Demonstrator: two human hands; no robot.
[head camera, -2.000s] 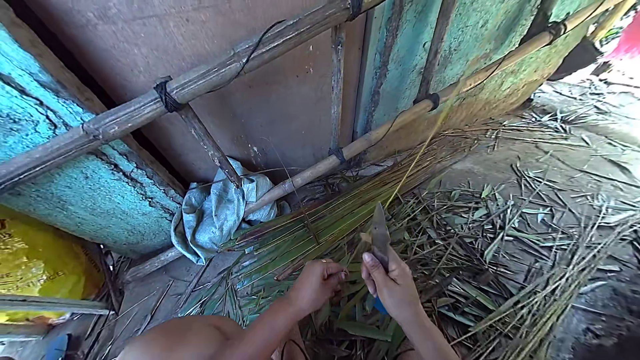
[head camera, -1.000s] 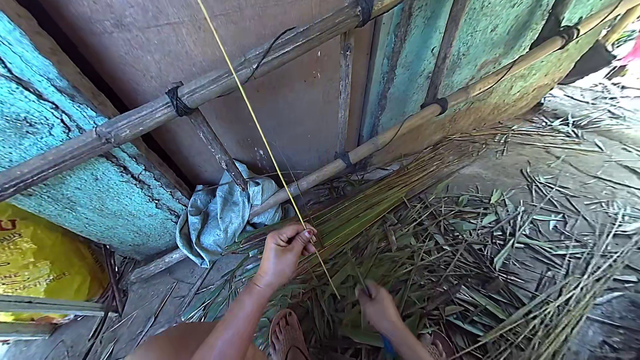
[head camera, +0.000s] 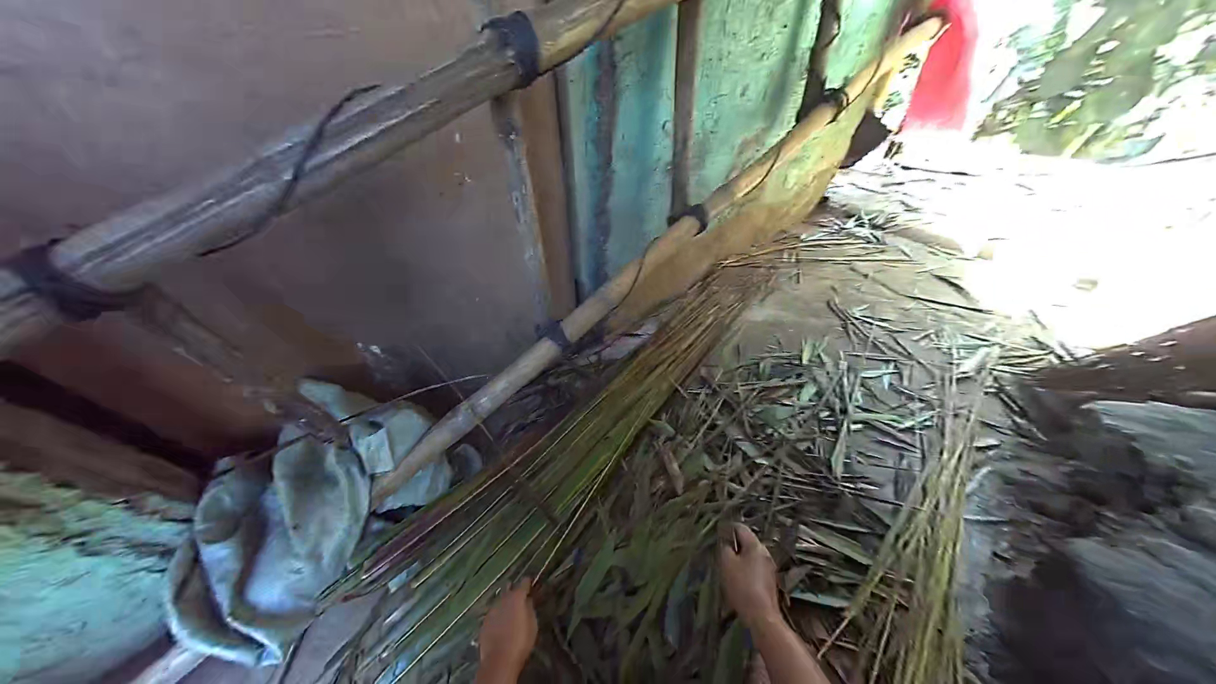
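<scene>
My left hand (head camera: 508, 629) is low in the view, at the near part of a long bundle of thin green and brown stalks (head camera: 608, 427); a thin stalk runs up from its fingertips, though blur hides the grip. To its right, above loose leaf strips, my right hand (head camera: 748, 567) has its fingers curled; a small dark bit shows at the fingertips, and I cannot tell what it is. Leaf scraps (head camera: 798, 427) cover the ground around and beyond both hands. A second bundle of pale stripped stalks (head camera: 926, 532) lies to the right.
A bamboo rail (head camera: 617, 285) with dark ties slants along the painted wall (head camera: 741, 104), and a thicker pole (head camera: 380, 133) crosses above it. A crumpled pale cloth or sack (head camera: 309, 532) sits at the left. Red cloth (head camera: 940, 66) hangs at the far right, and grey stone (head camera: 1121, 570) lies near right.
My left hand has come down from its raised place with the yellow stalk, which no longer stands upright across the view. The knife seen in my right hand earlier does not show now. The view has turned right.
</scene>
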